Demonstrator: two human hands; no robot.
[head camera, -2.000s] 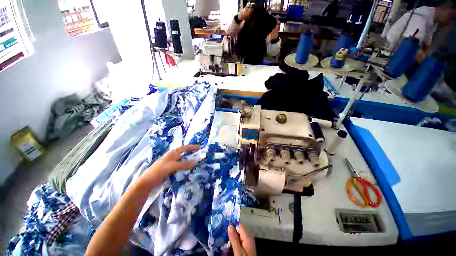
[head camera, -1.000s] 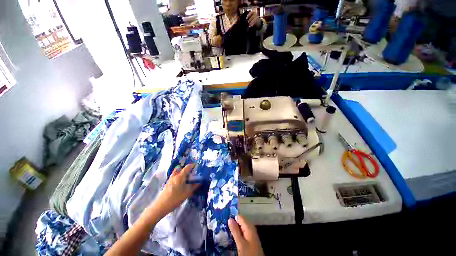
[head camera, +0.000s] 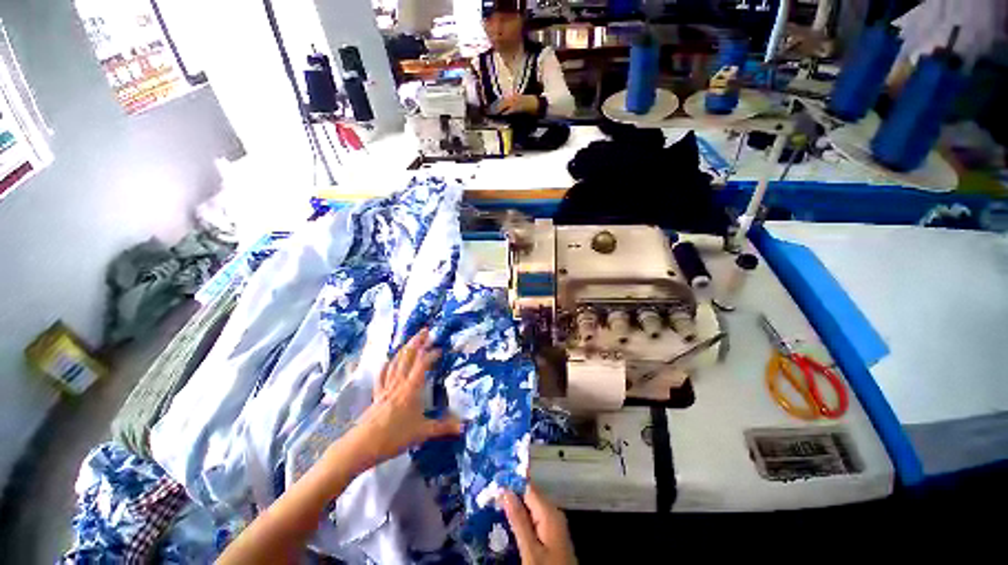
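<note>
Blue-and-white floral fabric (head camera: 481, 381) lies along the left end of the cream overlock machine (head camera: 608, 270), its right edge running down beside the needle area. My left hand (head camera: 407, 400) rests on the fabric, fingers spread, thumb pointing right. My right hand (head camera: 538, 528), cut off by the bottom edge, holds the fabric's right edge near its lower end between thumb and fingers. The paler reverse side of the heap (head camera: 260, 342) lies left of my left hand. The presser foot area is too dark to make out.
Orange-red scissors (head camera: 807, 383) lie right of the machine, above a small parts tray (head camera: 804, 452). Black fabric (head camera: 641, 177) is heaped behind the machine. Blue thread cones (head camera: 642, 75) stand beyond it. A person sits opposite at another machine (head camera: 448, 119). A yellow box (head camera: 64, 359) is at far left.
My left hand has moved down the fabric from its earlier place, and its fingers now point more upward. My right hand still holds the edge. The person opposite has lowered their raised arms.
</note>
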